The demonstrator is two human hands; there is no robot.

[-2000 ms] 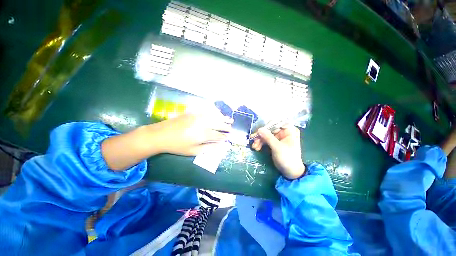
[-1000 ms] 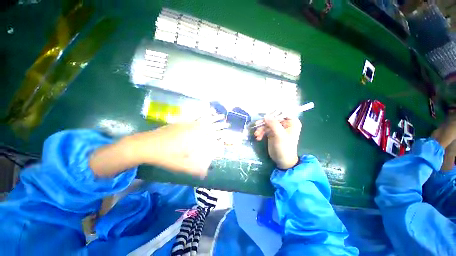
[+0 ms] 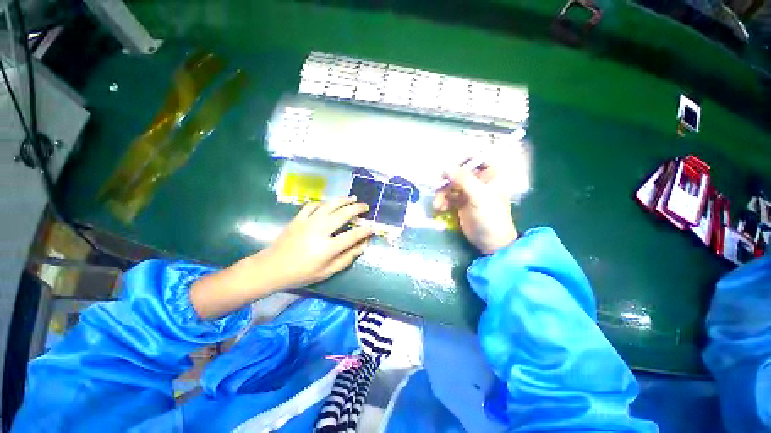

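Note:
Two dark display modules (image 3: 394, 205) lie side by side on the bench in front of me, with small flex tails at their lower edge. My left hand (image 3: 325, 241) rests its fingertips on the left module. My right hand (image 3: 475, 199) is raised to the right of the modules, over the end of the glossy liner sheet (image 3: 372, 139). Its fingers are pinched together around what looks like slim tweezers, blurred by glare. Rows of white sticker strips (image 3: 414, 91) lie beyond the liner. A yellow tape piece (image 3: 304, 186) shows left of the modules.
Amber tape strips (image 3: 173, 127) lie at the left. A white machine (image 3: 46, 127) with black cables stands at the far left. Red-framed units (image 3: 689, 190) lie at the right by a neighbour's blue sleeve (image 3: 744, 330). A single display (image 3: 689, 113) lies beyond them.
The view has shifted, showing more at the left. My left hand has uncovered the left module and now touches it with its fingertips. My right hand has moved off the modules, over the liner.

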